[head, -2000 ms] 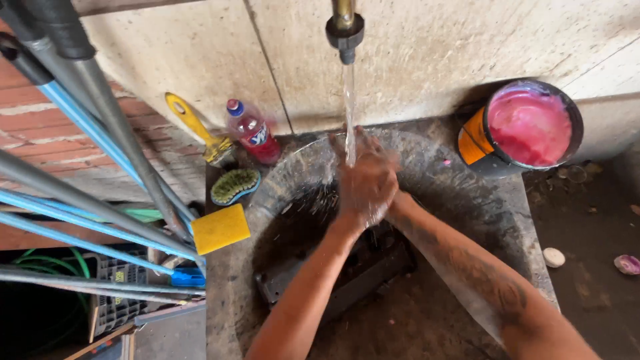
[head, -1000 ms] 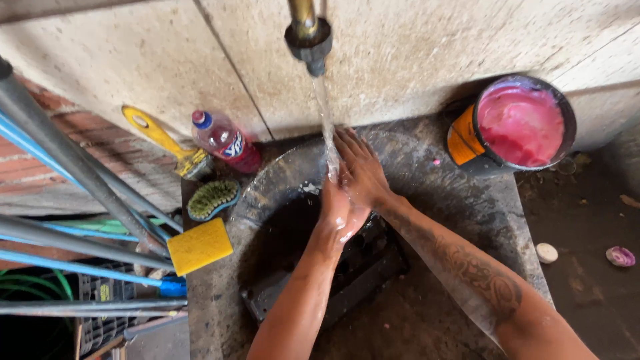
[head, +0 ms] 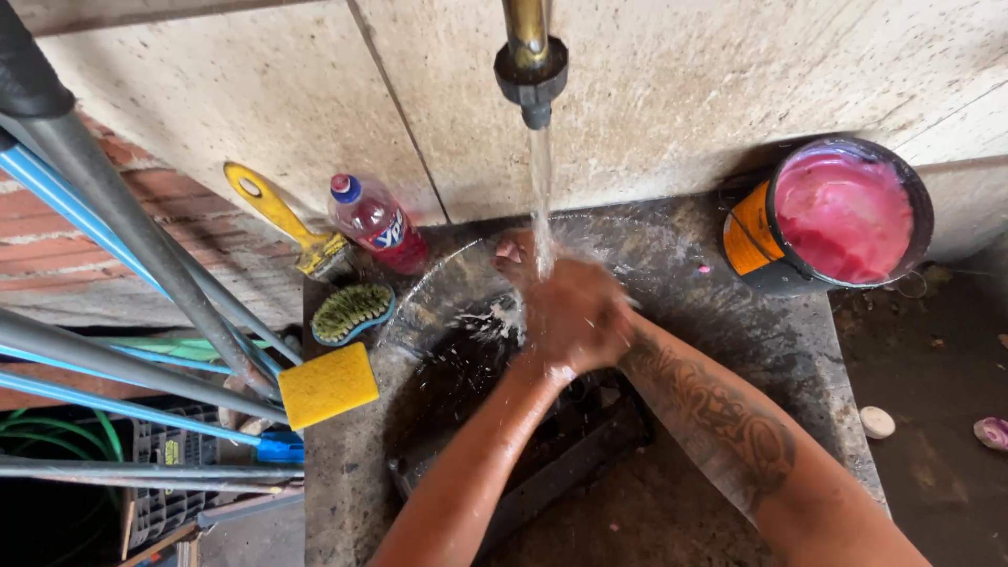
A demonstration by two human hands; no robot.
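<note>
Water runs from a brass tap with a black nozzle [head: 532, 75] onto my two hands, pressed together over a round stone basin [head: 669, 236]. My right hand [head: 587, 303] lies on top, blurred, with its wrist below a tattooed forearm. My left hand [head: 531, 339] is mostly hidden beneath it; fingertips show at the upper left of the pair. I see no object in either hand. A dark tray-like part [head: 567, 465] sits in the basin under my wrists. A yellow sponge [head: 329, 386] and an oval scrub brush [head: 354, 313] lie on the left rim.
Behind the brush are a yellow-handled paintbrush [head: 287, 228] and a bottle of pink liquid [head: 386, 228]. A black bucket of pink paint-like liquid [head: 843, 213] stands at the right rear corner. Grey and blue poles [head: 142, 205] lean at the left, above a plastic crate [head: 169, 441].
One second ago the hands lay with the upper one's fingers extended under the water; now they are clasped closer together, blurred and splashing. The view has shifted slightly.
</note>
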